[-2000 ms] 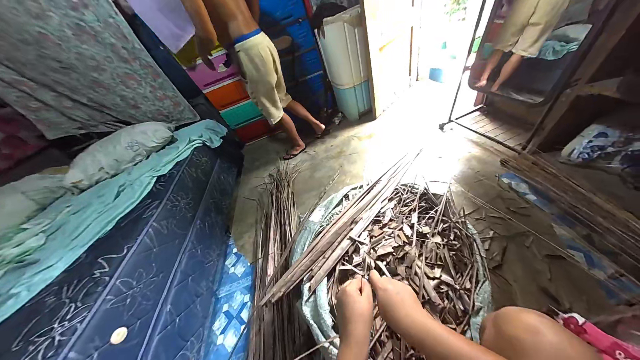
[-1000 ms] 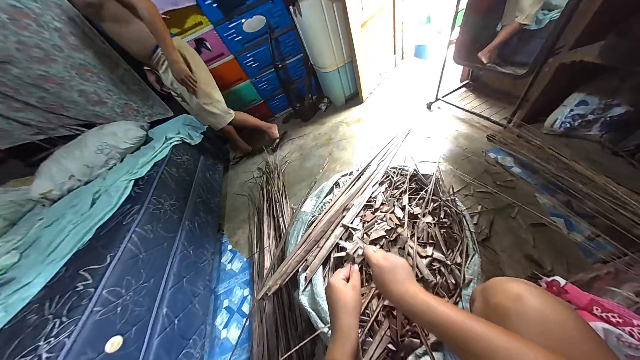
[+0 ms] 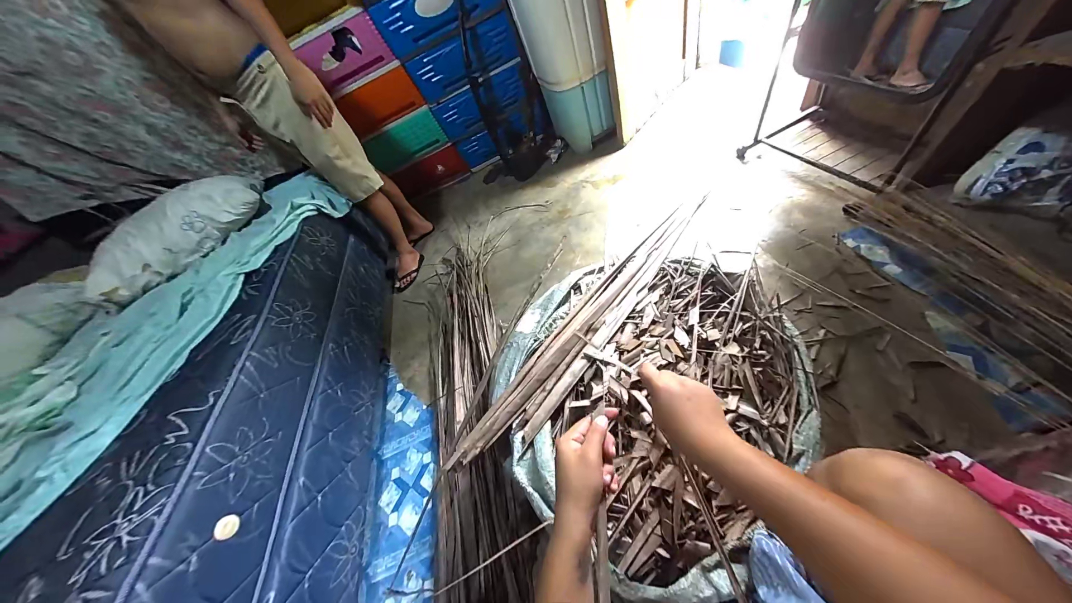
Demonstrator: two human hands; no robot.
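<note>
My left hand [image 3: 586,461] pinches a dry leaf strip [image 3: 601,536] between thumb and fingers; the strip hangs down along the wrist. My right hand [image 3: 682,410] is just to its right and higher, its fingertips closed on a short pale leaf piece [image 3: 607,360]. Both hands are over an open woven sack [image 3: 528,456] filled with broken dry leaf pieces [image 3: 745,377]. A bundle of long dry strips [image 3: 578,335] lies slantwise across the sack's left side. Left of the sack, another bundle of long strips [image 3: 473,360] lies on the floor.
A dark blue mattress [image 3: 276,402] with a teal cloth [image 3: 167,310] and a pillow [image 3: 180,234] is at left. A person [image 3: 310,126] stands by coloured drawers [image 3: 456,75]. More long strips [image 3: 971,251] lie at right, near a metal-framed stand [image 3: 770,92].
My hands have moved apart, the left now lower than the right. The standing person has shifted toward the mattress, with feet now beside it.
</note>
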